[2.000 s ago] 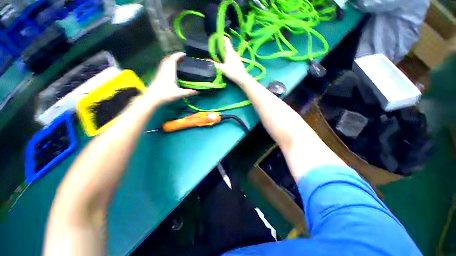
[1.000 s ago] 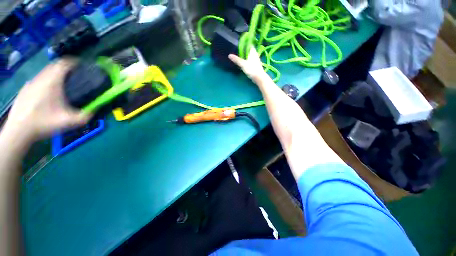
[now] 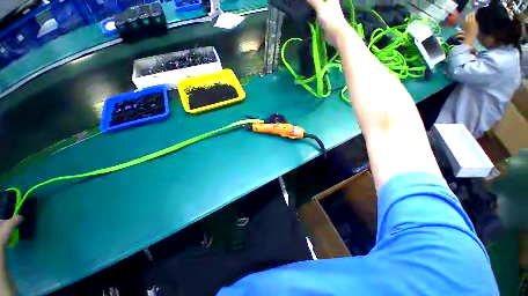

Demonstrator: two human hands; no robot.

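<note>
My left hand (image 3: 8,231) is cut off by the left edge, its fingers on a black box housing (image 3: 26,217) with a green cord (image 3: 124,165). The cord runs across the bench to a small black end piece (image 3: 277,118) beside the orange electric screwdriver (image 3: 279,130). My right hand (image 3: 329,11) is at the top edge, partly cut off, by a dark housing (image 3: 293,8) with green cord; whether it grips it cannot be told.
Blue bin (image 3: 136,108), yellow bin (image 3: 211,91) and white parts box (image 3: 176,66) stand along the back. Green cords (image 3: 399,58) are piled at right. A person (image 3: 489,69) sits beyond. Cartons (image 3: 330,231) and a white box (image 3: 463,151) are below the bench.
My left hand has carried its housing to the bench's far left, stretching the cord across. My right hand has moved up to the top edge. The view has turned, showing the other person.
</note>
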